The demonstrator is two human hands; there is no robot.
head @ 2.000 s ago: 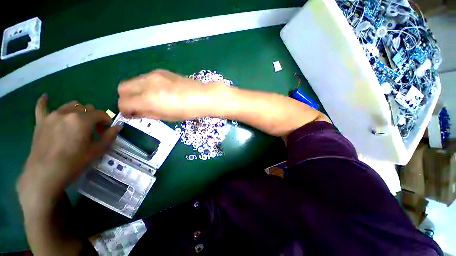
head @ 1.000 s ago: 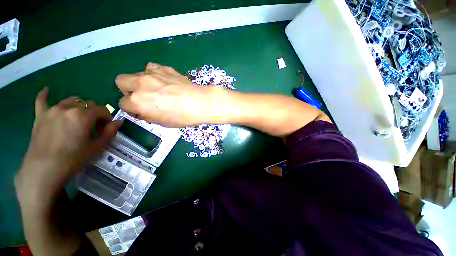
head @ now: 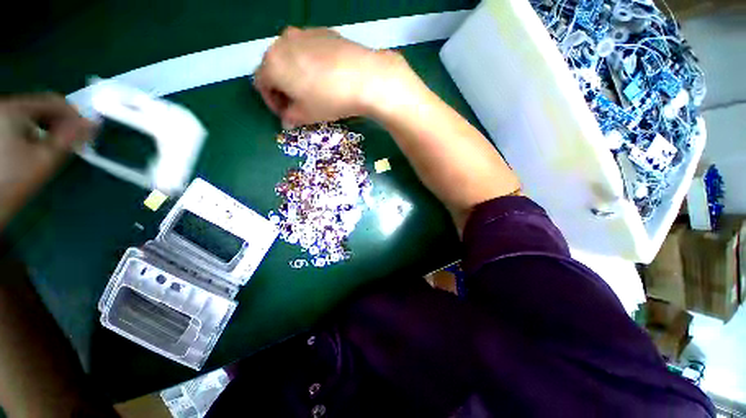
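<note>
My left hand (head: 41,143) is at the left edge, partly cut off and blurred, with its fingers on a blurred white front housing (head: 176,135) held above the green surface. Two more white housings lie side by side in front of me, the upper housing (head: 260,233) and the lower housing (head: 214,314), which shows its ribbed inner side. My right hand (head: 315,77) is above the far end of a heap of tiny shiny metal contacts (head: 323,200), its fingers curled together. Whether it holds a contact cannot be told.
A white strip (head: 196,67) crosses the green surface at the far side. A foam box (head: 532,122) of wired circuit boards stands at right. Small pale squares lie beside the heap (head: 382,165) and near the housings (head: 155,200). A carton of pale parts (head: 196,394) is below the table edge.
My left hand has moved left, away from the two housings, with a white housing at its fingers. My right hand has moved away from the housings to the far end of the heap.
</note>
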